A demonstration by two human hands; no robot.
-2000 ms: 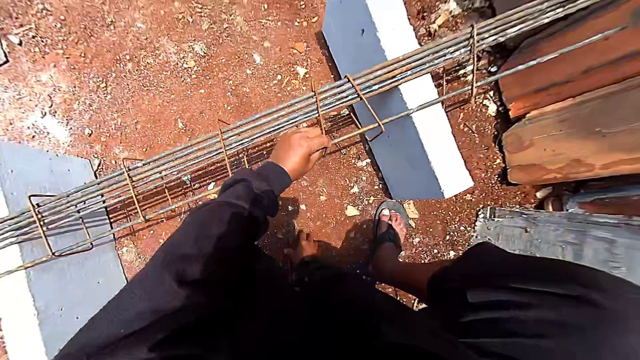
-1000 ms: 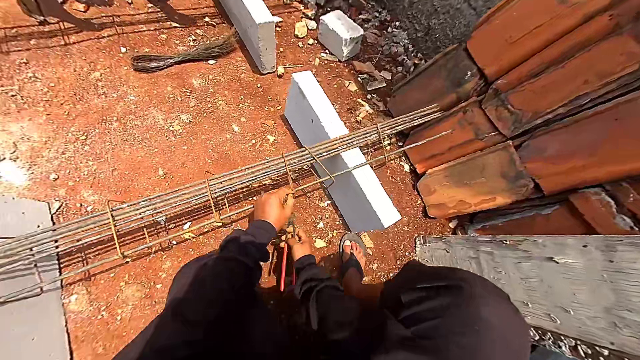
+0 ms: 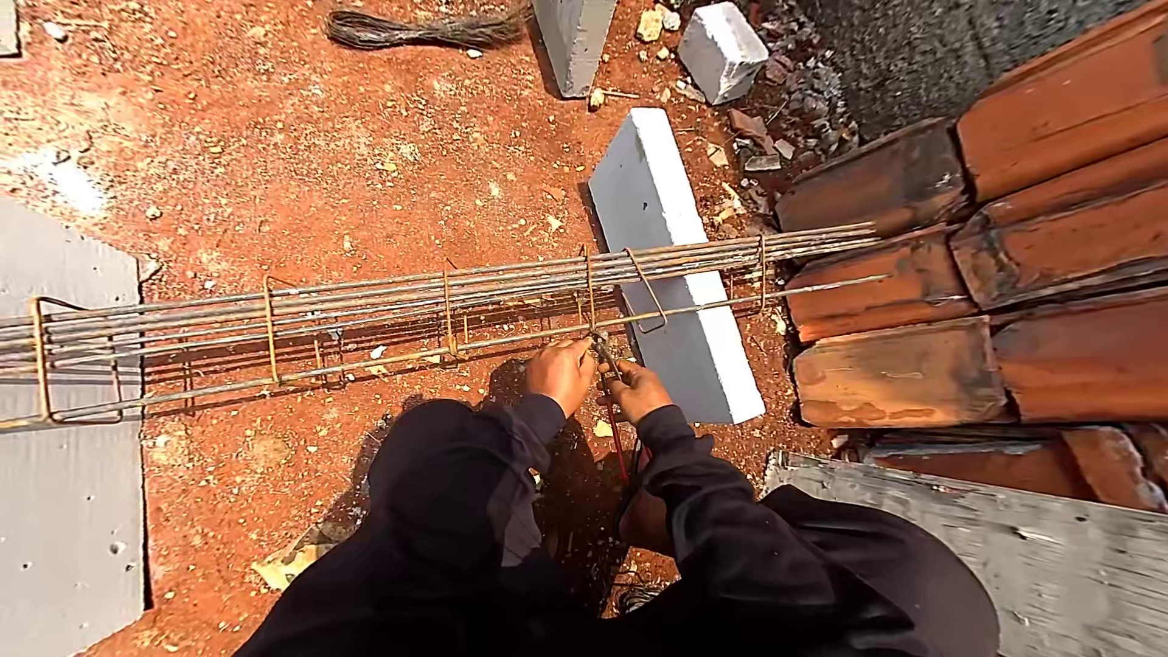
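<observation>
A long reinforcing-bar cage (image 3: pixel 511 283) with square wire stirrups crosses the view from the left edge to the roof tiles. My left hand (image 3: pixel 559 372) is at the cage's near lower bar, fingers bent beside a stirrup (image 3: pixel 589 290); whether they pinch a tie wire is too small to tell. Close on its right, my right hand (image 3: pixel 636 391) grips pincers (image 3: pixel 613 367) with red handles, the jaws up at the joint of bar and stirrup. Just to the right, a slanted stirrup (image 3: pixel 646 290) hangs on the bars.
Light blocks lie under the cage at the right (image 3: pixel 684 301) and left (image 3: pixel 73 511). Clay roof tiles (image 3: pixel 899 370) are stacked at the right, above a weathered board (image 3: pixel 1022 557). A bundle of tie wire (image 3: pixel 429 29) and a small white block (image 3: pixel 723 53) lie at the top.
My right hand, low near my body two seconds ago, has come up to the cage's near bar with the red-handled pincers. My left hand remains at the cage. The view has shifted.
</observation>
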